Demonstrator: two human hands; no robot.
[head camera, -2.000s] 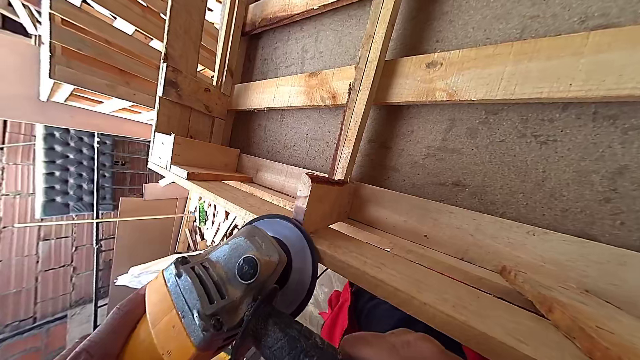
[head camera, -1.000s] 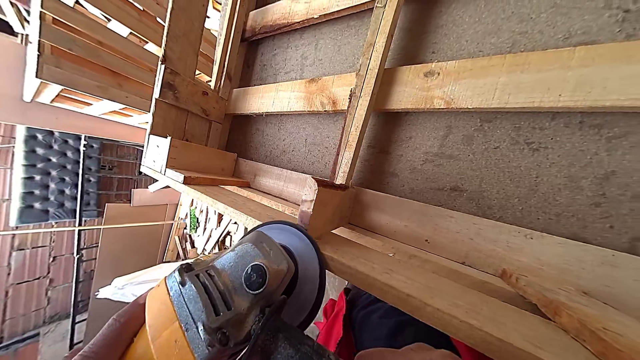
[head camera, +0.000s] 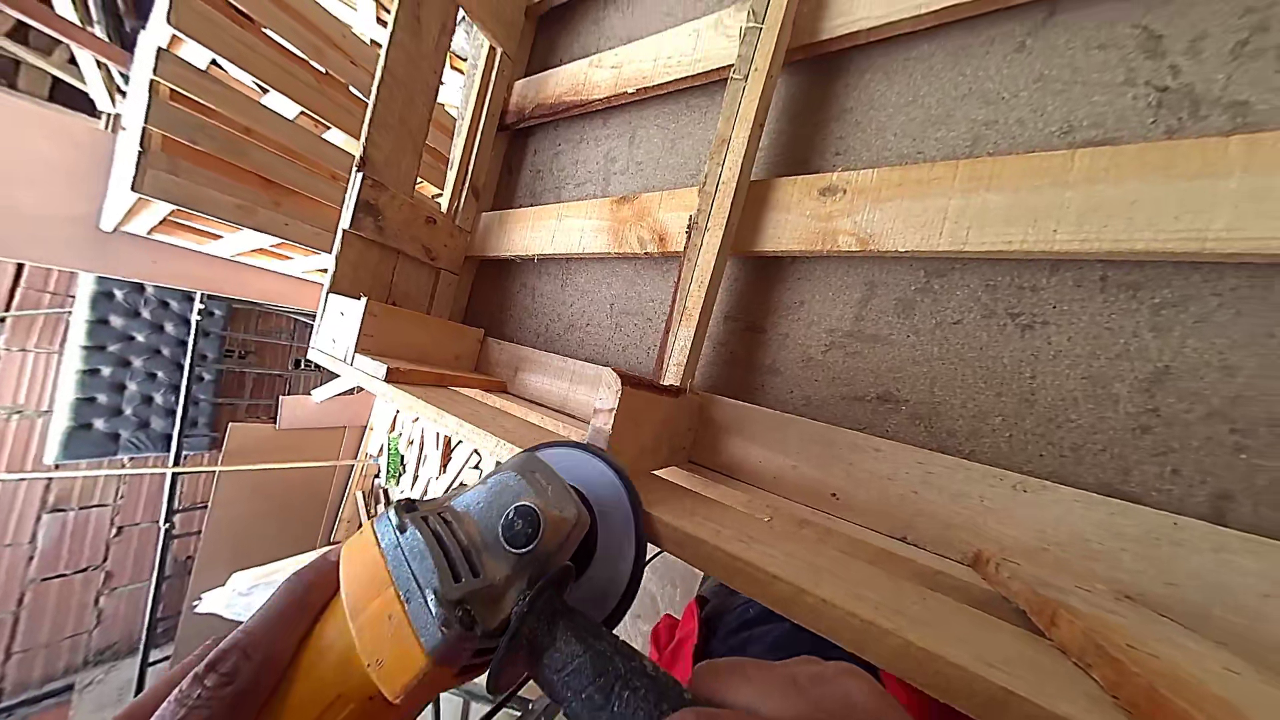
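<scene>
An angle grinder with a yellow body and a grey metal head (head camera: 480,550) lies across the lower middle of the view. My left hand (head camera: 245,640), at the lower left, is wrapped around its body. My right hand (head camera: 800,690), partly cut off by the bottom edge, grips the black side handle (head camera: 600,660). The round disc (head camera: 610,535) is beside the edge of a long wooden rail (head camera: 800,570), just below a short wooden block (head camera: 650,425) with a rounded corner. Whether the disc touches the wood or spins, I cannot tell.
Wooden slats (head camera: 950,205) and a crosspiece (head camera: 725,200) span a grey-brown board (head camera: 1000,340). A splintered piece of wood (head camera: 1090,630) lies at the lower right. A slatted wooden frame (head camera: 250,130) stands upper left, with a tufted dark headboard (head camera: 140,370) by a brick wall.
</scene>
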